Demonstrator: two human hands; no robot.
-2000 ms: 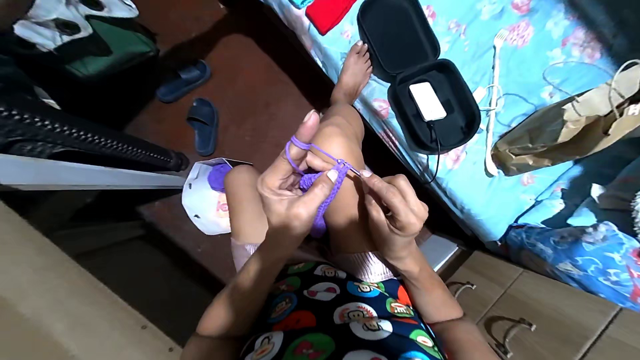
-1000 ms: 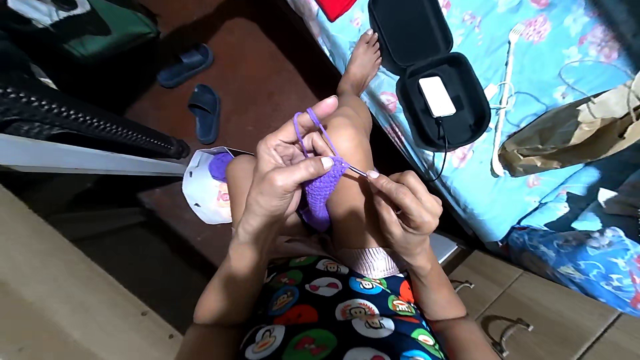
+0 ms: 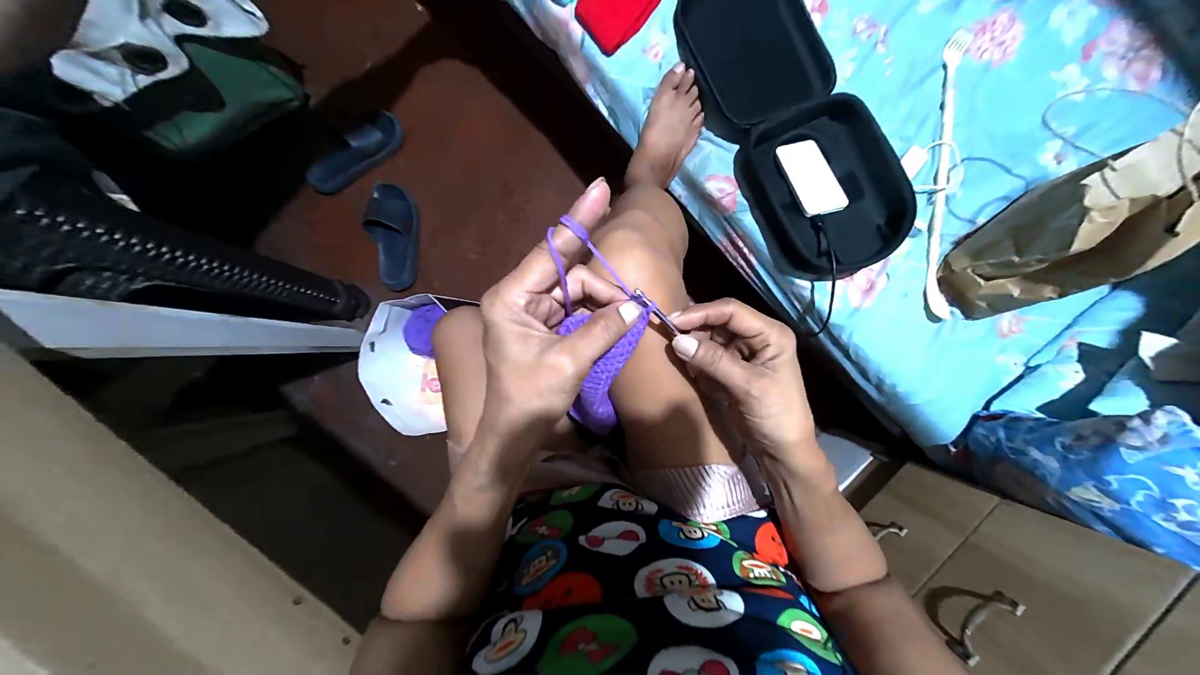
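My left hand (image 3: 548, 337) pinches the top edge of a purple crocheted piece (image 3: 607, 361) between thumb and fingers. Purple yarn (image 3: 600, 258) loops round its raised index finger and runs down to the tip of a metal crochet hook (image 3: 659, 314). My right hand (image 3: 750, 370) grips that hook between thumb and index finger, with the hook's tip at the edge stitches. The piece hangs over my lap, its lower end between my thighs. Left of my knee, a purple yarn ball (image 3: 424, 328) sits in a white container (image 3: 389, 375).
On the flowered bed sheet (image 3: 891, 361) at right are an open black case (image 3: 825, 248) with a white device (image 3: 812, 178) and cable, a long white back scratcher (image 3: 942, 178) and a brown paper bag (image 3: 1059, 248). Blue slippers (image 3: 392, 234) lie on the floor; wooden drawers (image 3: 1050, 572) stand lower right.
The left index finger is still raised with yarn round it, and the right hand still holds the hook at the edge stitches. Both hands have shifted only slightly.
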